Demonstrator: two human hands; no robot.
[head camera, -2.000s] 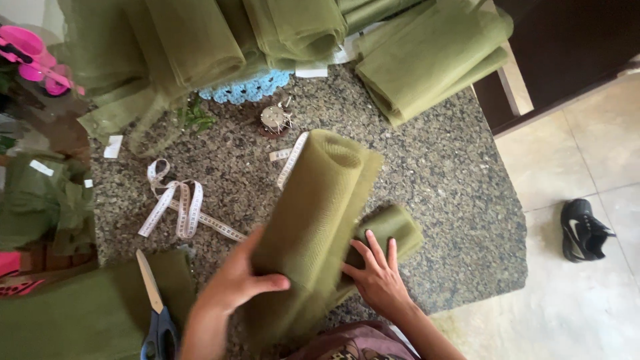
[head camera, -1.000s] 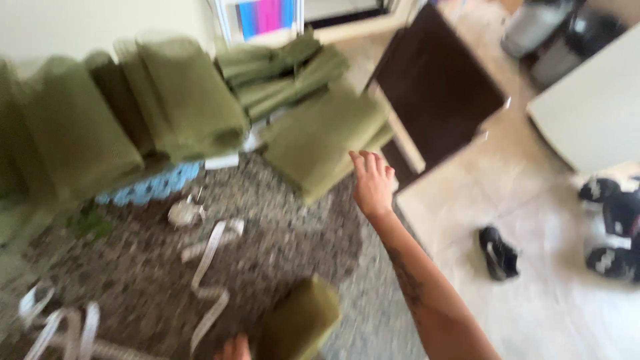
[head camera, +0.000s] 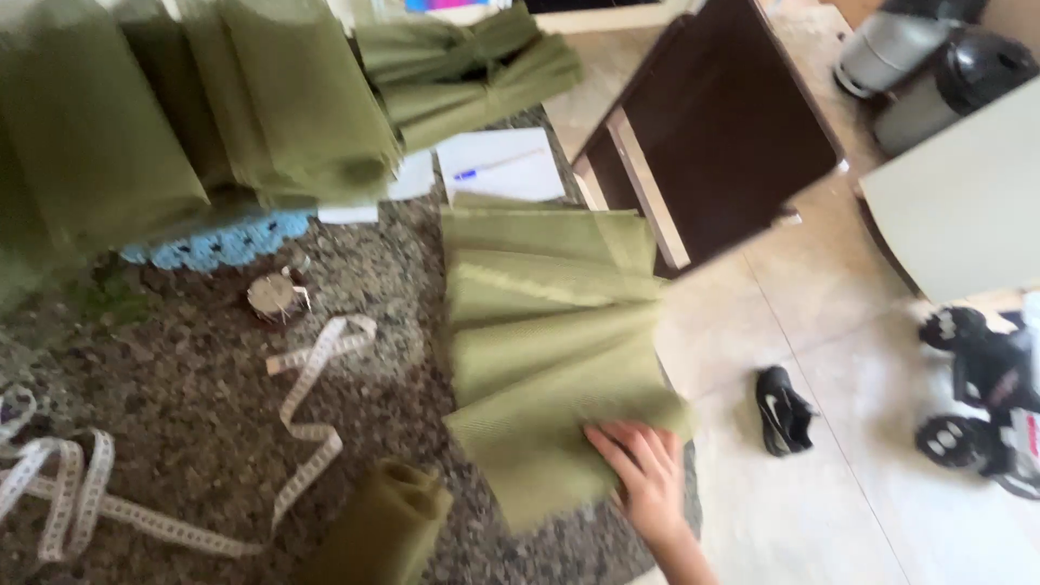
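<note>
My right hand (head camera: 646, 471) lies on the lower right part of a spread, folded piece of olive-green mesh fabric (head camera: 552, 325) at the right of a speckled granite counter (head camera: 390, 325); whether its fingers grip the cloth is unclear. My left hand is out of view. At the bottom edge is a rolled olive fabric (head camera: 378, 528). A white measuring tape (head camera: 313, 406) curls across the counter. Near it is a small round pincushion-like object (head camera: 273, 296) with pins. Larger olive fabric rolls (head camera: 301, 97) lie at the upper left, beside a tied olive bundle (head camera: 463, 69).
A blue crocheted doily (head camera: 227, 241) lies partly under the rolls. White paper (head camera: 500, 166) with a blue-tipped pen (head camera: 465, 175) is behind the spread fabric. A dark brown chair (head camera: 715, 122) stands against the counter's far right edge. A black shoe (head camera: 784, 410) is on the tiled floor.
The folded green fabric at the back right has been moved nearer along the counter and spread out, uncovering the paper and pen. My right hand has come down onto it. The left hand has left the view.
</note>
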